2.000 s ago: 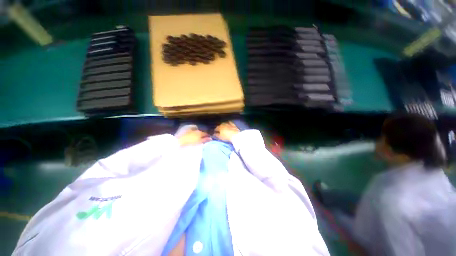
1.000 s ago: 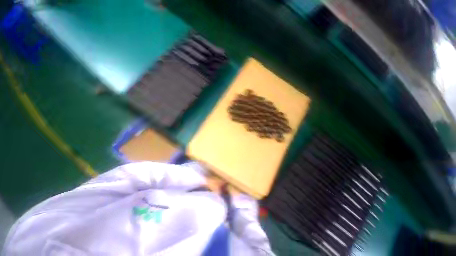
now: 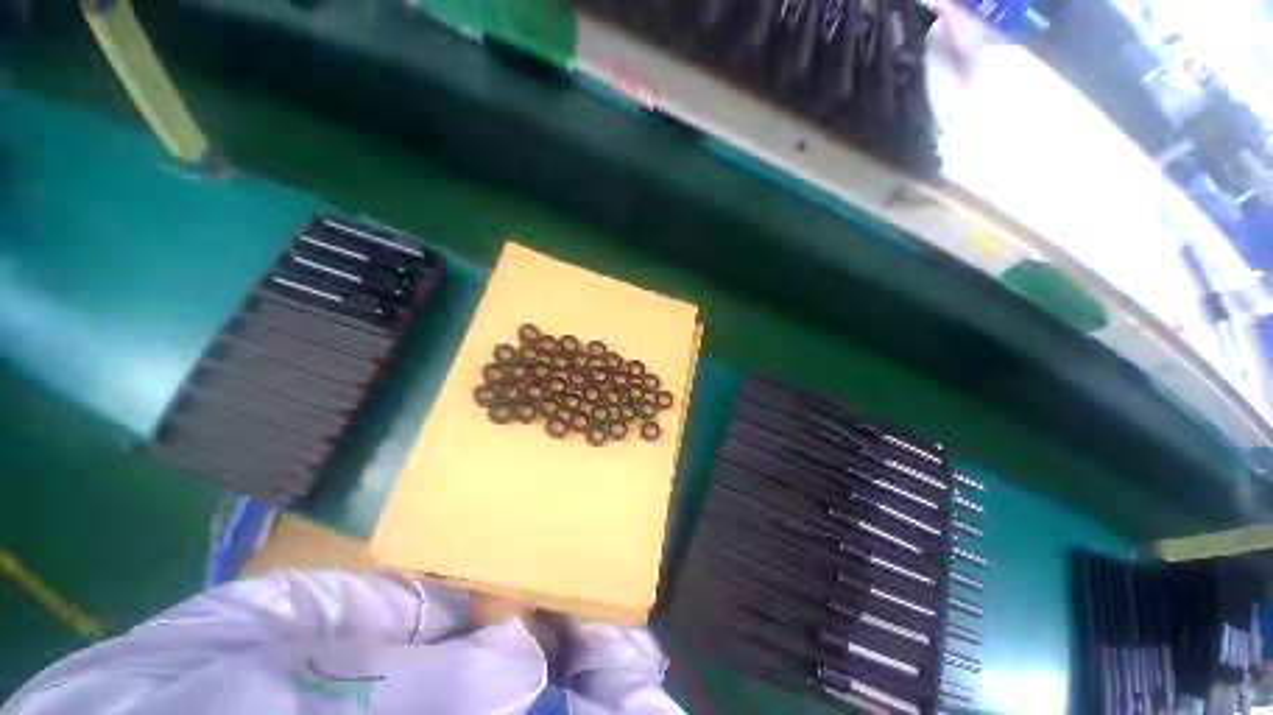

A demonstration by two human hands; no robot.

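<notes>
Small dark rings [image 3: 575, 388] lie loose in one cluster on a stack of tan cardboard sheets [image 3: 517, 503]. My two hands are at the near edge of the cardboard, low in the picture. Only a small strip of skin shows there between the white sleeves; the fingers are hidden below the edge. I cannot tell whether they hold anything. No hand is on the rings.
A black slotted tray [image 3: 265, 398] on the left holds a few rods at its far end. A fuller tray [image 3: 824, 545] on the right has silver ends sticking out. Another tray [image 3: 1124, 629] is farther right. A white ledge [image 3: 782, 154] crosses beyond. A blue-rimmed bin [image 3: 240, 538] is near-left.
The camera view has turned, so the cardboard and trays now stand more upright and the upper ledge shows more. The rings look sharper. The hands remain low at the cardboard's near edge.
</notes>
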